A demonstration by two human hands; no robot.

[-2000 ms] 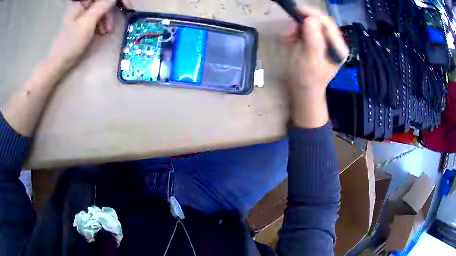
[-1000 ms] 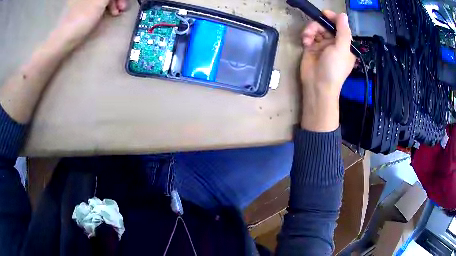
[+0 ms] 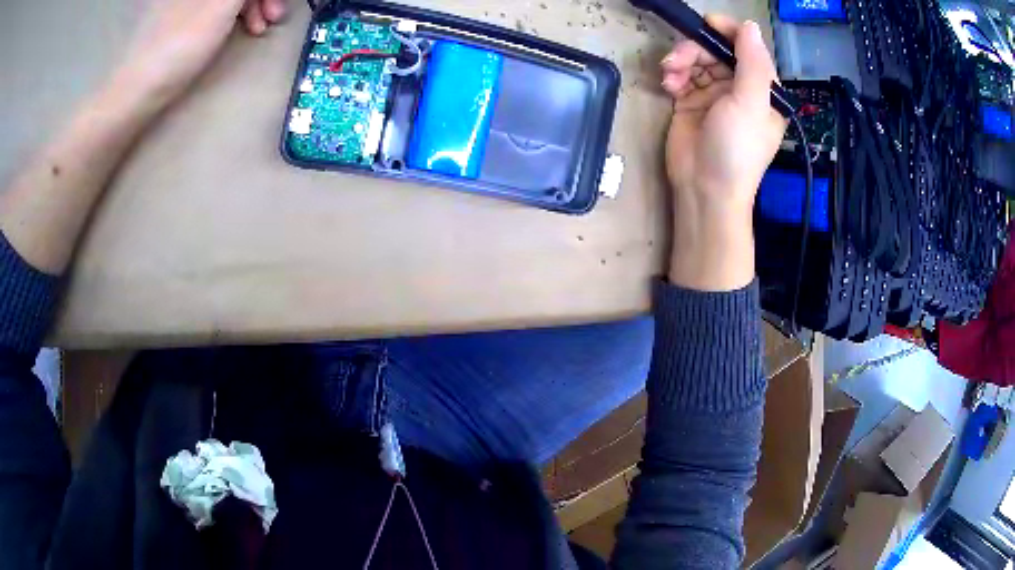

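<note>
A black device housing (image 3: 445, 192) lies open side up on the tan work surface. Its left end holds a green circuit board (image 3: 334, 106) with a short red wire and white wires at its top right. A bright blue battery pack (image 3: 454, 109) sits beside the board, with a bare grey area to its right. A white tab (image 3: 611, 176) sits at the housing's right edge. My right hand (image 3: 723, 123) holds the black soldering iron (image 3: 692, 25); its tip is out of frame. My left hand (image 3: 228, 16) is at the top edge, mostly cut off; what its fingers do is hidden.
Stacked black units (image 3: 890, 212) with straps and blue batteries stand close at the right, the iron's black cord hanging over them. Dark specks lie on the tan surface (image 3: 334, 256). Open cardboard boxes (image 3: 779, 445) are below right. Red cloth (image 3: 979, 340) shows at the right edge.
Since the earliest frame the housing appears further right in view and my left hand further up. My right hand has turned palm up with the iron. Little differs in the last second.
</note>
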